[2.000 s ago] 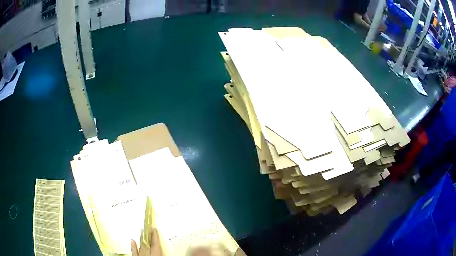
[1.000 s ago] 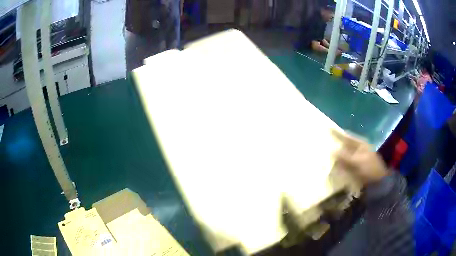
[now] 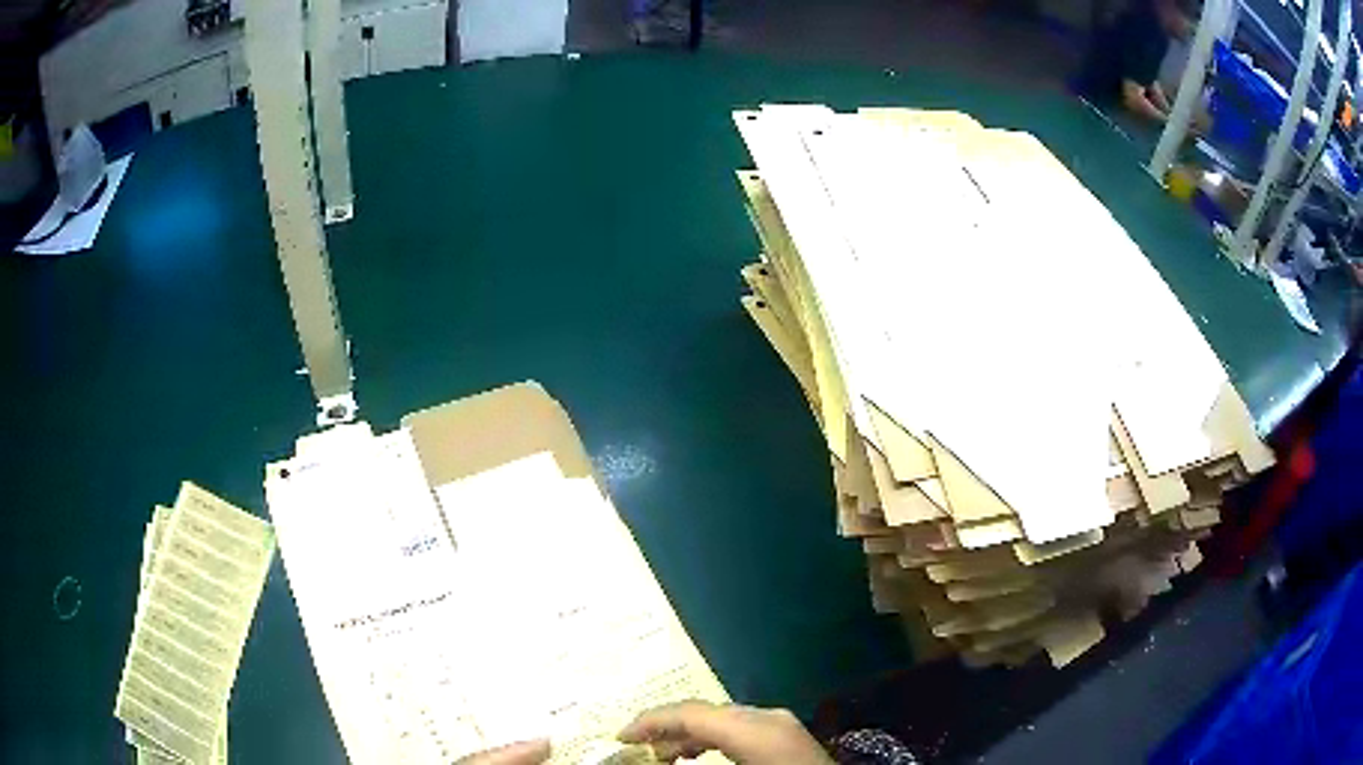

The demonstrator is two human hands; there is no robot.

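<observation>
A flat printed carton (image 3: 374,628) lies at the lower left, with a brown rounded flap (image 3: 501,426) at its far end. My right hand (image 3: 733,729) is at the bottom edge over the carton's near part, partly cut off. Only a finger of my left hand (image 3: 511,752) shows, also at the bottom edge. A small pale piece lies between the hands; whether either hand grips it is unclear. Pale-yellow label sheets (image 3: 195,620) overlap on the table left of the carton, not held. A thick carton stack (image 3: 987,314) stands at the right.
The green table (image 3: 553,224) carries a pale perforated upright (image 3: 299,254) beyond the carton. A white paper (image 3: 82,209) with a clear bag lies far left. A thin ring (image 3: 66,598) lies near the label sheets. Blue bins (image 3: 1286,688) are at the lower right; a person (image 3: 1144,67) is far right.
My right hand has moved from the stack's near right side down to the lower-left carton. Another label sheet now overlaps the one on the table. The carton seen blurred over the stack area lies still on top.
</observation>
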